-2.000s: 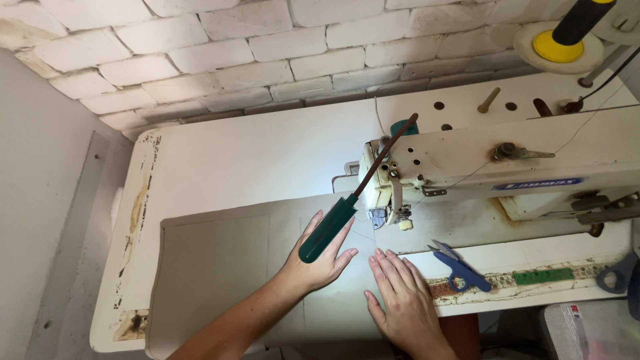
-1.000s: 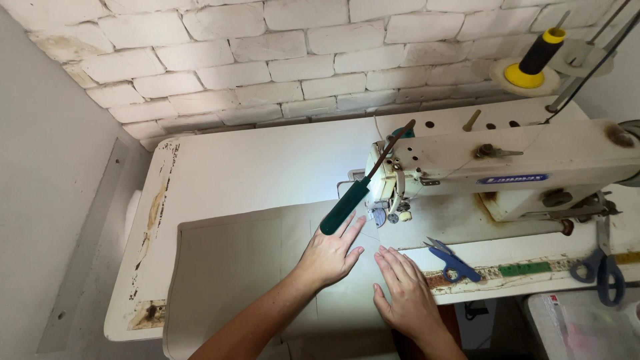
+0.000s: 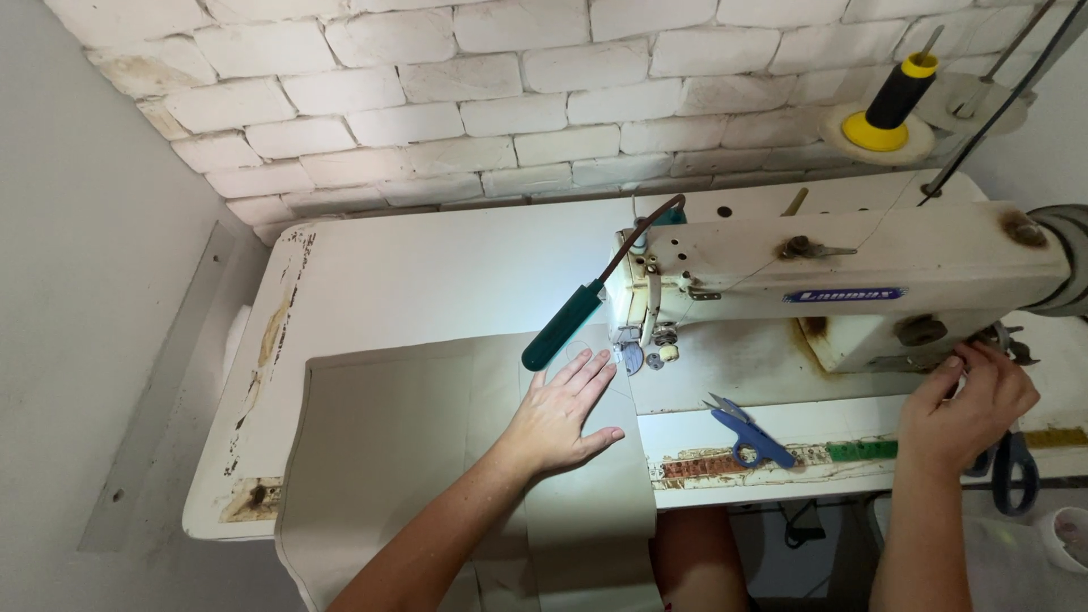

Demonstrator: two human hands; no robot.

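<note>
My left hand [image 3: 565, 412] lies flat, fingers spread, on a beige sheet of material [image 3: 382, 433] just left of the presser foot of the Lanmax sewing machine [image 3: 850, 263]. A green lamp on a bent neck [image 3: 563, 327] hangs over my fingertips and lights the needle area. The sheet runs under the foot and hangs over the table's front edge. My right hand [image 3: 973, 395] is at the lever parts [image 3: 1003, 338] on the lower right of the machine, its fingers curled; their exact hold is hidden. Blue thread snips [image 3: 752, 435] lie on the table between my hands.
Dark-handled scissors [image 3: 1013, 476] lie at the table's front edge beside my right wrist. A measuring tape [image 3: 863, 450] is stuck along that edge. A black thread cone [image 3: 901, 102] stands at the back right. A brick wall [image 3: 476, 110] bounds the back of the white table [image 3: 408, 272].
My right hand has left the sheet beside my left hand and moved right to the machine's lever parts. My left hand stays on the sheet near the foot.
</note>
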